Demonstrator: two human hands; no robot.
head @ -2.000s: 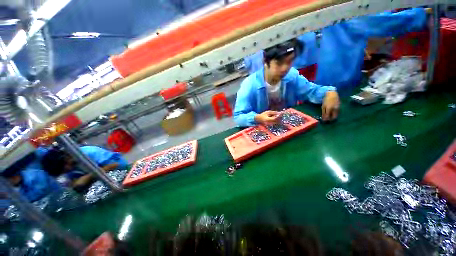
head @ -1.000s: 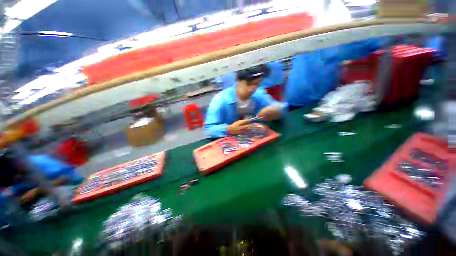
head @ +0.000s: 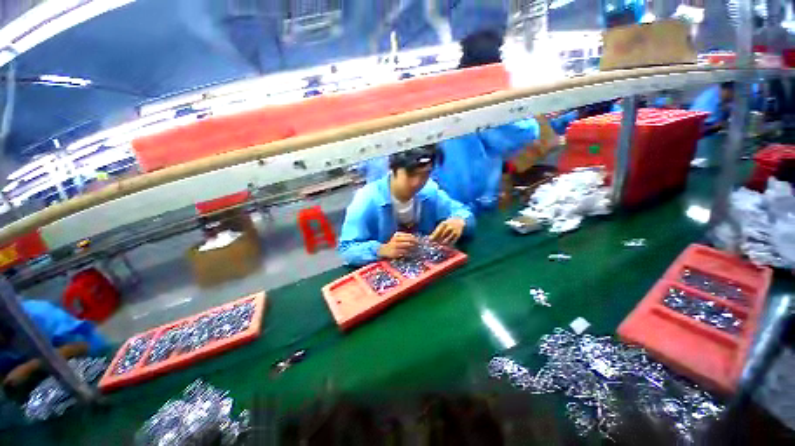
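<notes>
Neither of my hands can be made out; the bottom edge is dark and blurred. A loose pile of small silver metal parts (head: 601, 375) lies on the green belt (head: 383, 370) at the lower right. Another silver pile (head: 196, 418) is cut by the bottom edge at the lower left. A pale square card (head: 580, 325) lies at the far edge of the right pile. An orange-red compartment tray (head: 641, 323) with metal parts stands to the right of that pile.
Across the belt a person in blue (head: 366, 218) has both hands at a compartment tray (head: 353, 305). Another filled tray (head: 122, 376) stands at left. White crumpled items (head: 567, 200) and red crates (head: 662, 157) are at the far side. A metal post stands at right.
The view has swung to the right and steadied, so the right tray and red crates show more fully. The person opposite has lowered both hands to their tray.
</notes>
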